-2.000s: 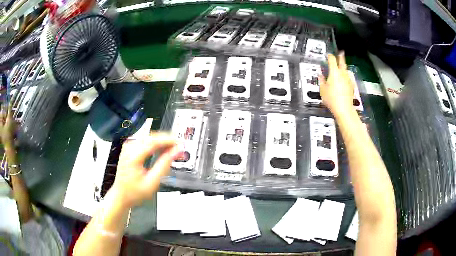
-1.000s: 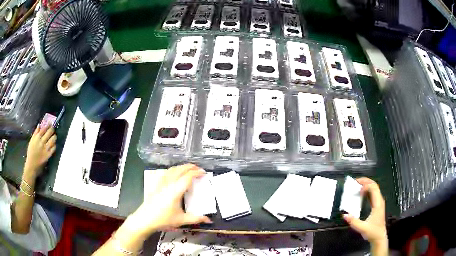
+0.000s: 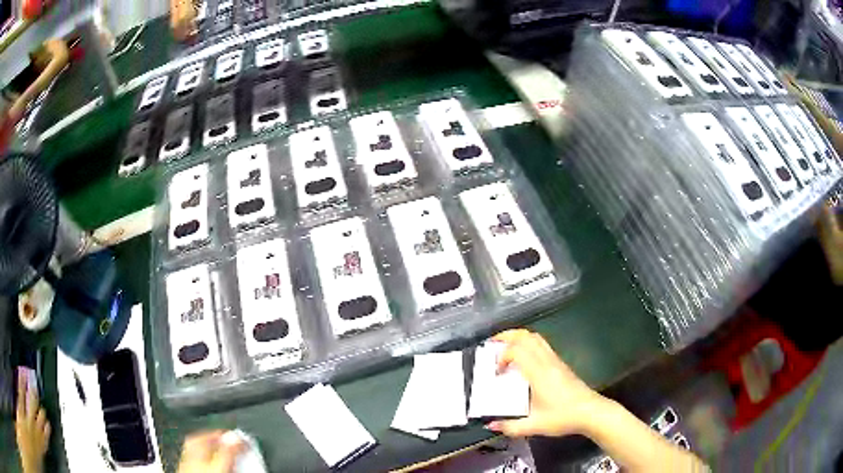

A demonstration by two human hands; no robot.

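Observation:
A clear plastic tray (image 3: 370,368) holds ten long white pieces with dark ovals, one per pocket, in two rows of five. White cards (image 3: 330,425) lie along the bench edge below it, some overlapping. My right hand (image 3: 547,393) grips a white card (image 3: 497,388) at the right end of this row, thumb and fingers on its right side. My left hand (image 3: 205,453) is blurred and cut off by the bottom edge. Its fingers are on a blurred white card or cards (image 3: 246,453).
A tall stack of filled clear trays (image 3: 629,203) stands at the right. Another filled tray (image 3: 236,92) lies beyond on green. At left are a fan (image 3: 26,212), a black smartphone (image 3: 125,406) on white paper (image 3: 74,388) and another person's hand (image 3: 32,430).
The view has turned right, so the tray sits further left. My left hand has moved left and down with white card material, and the left-hand cards have left the bench. My right hand's card now lies beside the others.

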